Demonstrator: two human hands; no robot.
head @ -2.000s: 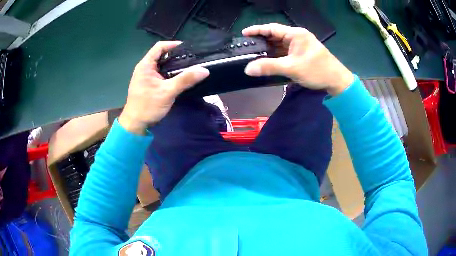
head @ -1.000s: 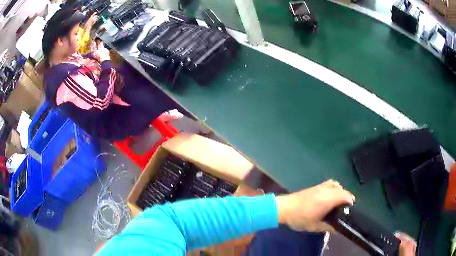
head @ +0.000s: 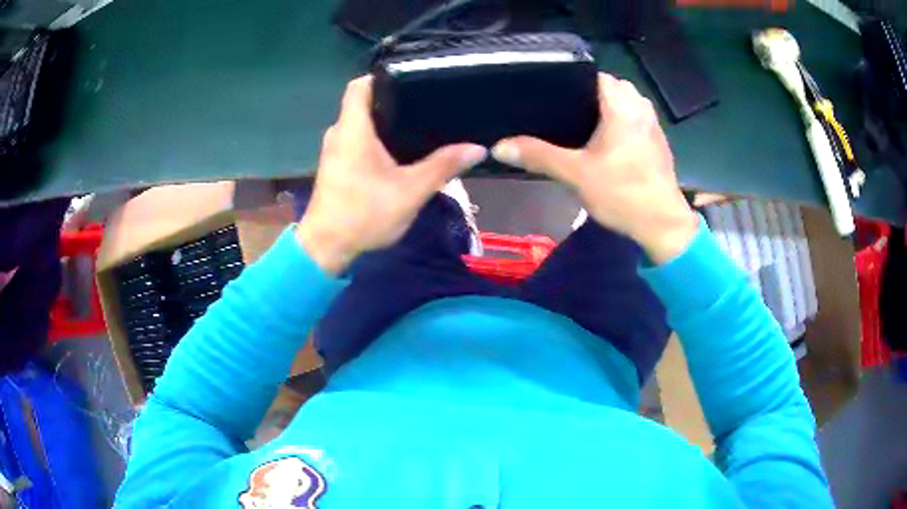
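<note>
A black device unit [head: 484, 104] with a silver-white strip along its far long edge is held level over the bench's near edge. My left hand [head: 373, 179] grips its left end, and my right hand [head: 622, 164] grips its right end. Both thumbs lie at the near edge and nearly meet at its middle. The other fingers are mostly hidden behind or under the unit. A thin dark cord or strap [head: 423, 28] shows at its far left corner. Flat black panels [head: 676, 68] lie on the bench beyond it, partly hidden by the unit.
A mallet [head: 811, 114] and yellow-handled pliers [head: 833, 124] lie on the green bench [head: 199, 94] at right. Stacked black units [head: 28, 89] are at the left. Below are a carton of black units [head: 179, 298], a carton of white-grey slabs [head: 771, 258] and red plastic [head: 507, 256].
The view swung left to a seated person, then back to the bench and lap. Both hands still hold a unit; its broad black face is now turned up, with the thumbs closer together.
</note>
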